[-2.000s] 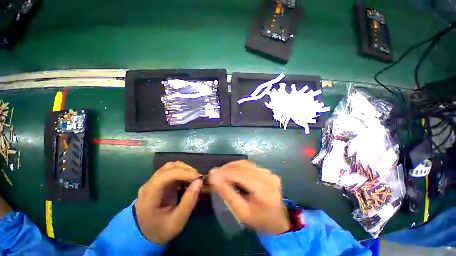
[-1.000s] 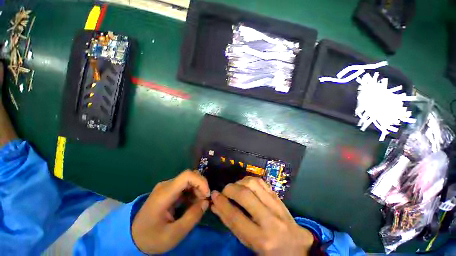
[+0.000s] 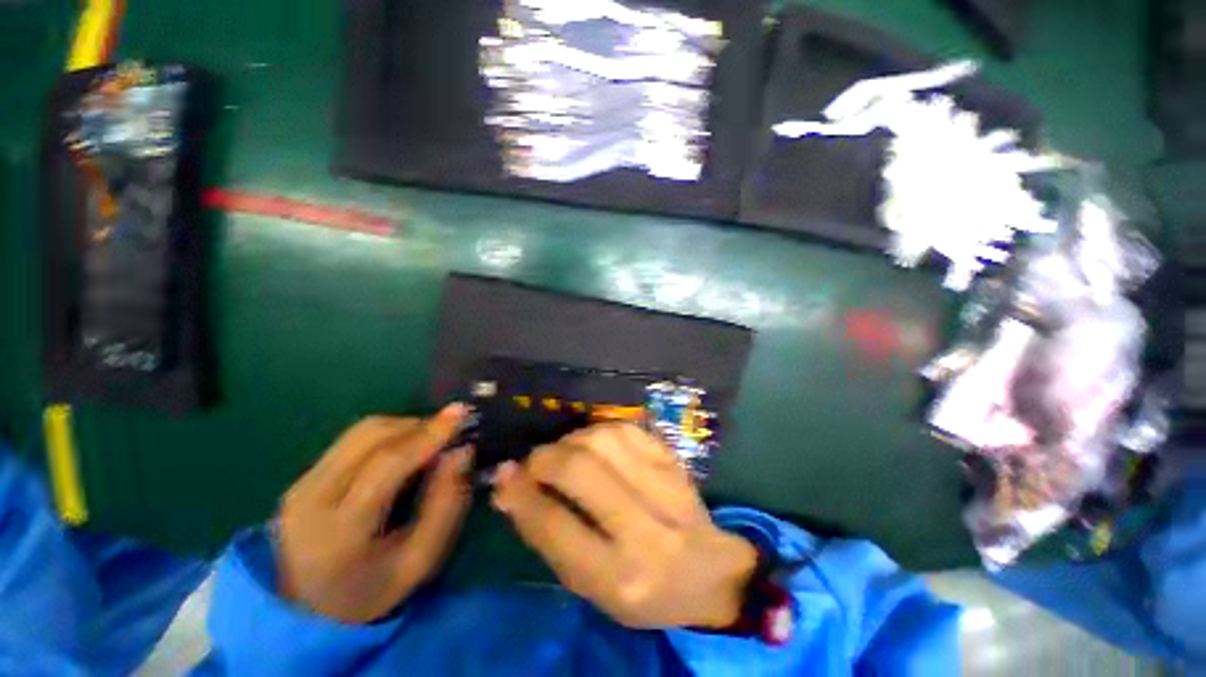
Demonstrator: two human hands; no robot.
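The picture is blurred. An open black phone body point(image 3: 516, 426) lies crosswise on a black foam holder point(image 3: 595, 321) in front of me. Its blue main board point(image 3: 680, 413) is at the right end, with an orange flex point(image 3: 611, 413) beside it. My left hand point(image 3: 370, 516) is at the phone's left end, thumb and fingertips close together at its edge. My right hand point(image 3: 628, 529) covers part of the phone's near side, its fingertips bunched near the left hand. Whether a cable is between the fingers cannot be told.
A flex cable tray point(image 3: 423, 113) and a strip tray point(image 3: 827, 79) with white strips point(image 3: 959, 185) stand behind. Plastic bags of flex cables point(image 3: 1045, 357) lie at right. A second phone body point(image 3: 130, 265) lies on foam at left. Another blue sleeve point(image 3: 66, 569) shows at lower left.
Over two seconds the view shifted, and the hands went from pinching a pale strip over the foam to the phone's left end. Since one second ago, the fingertips have moved slightly apart.
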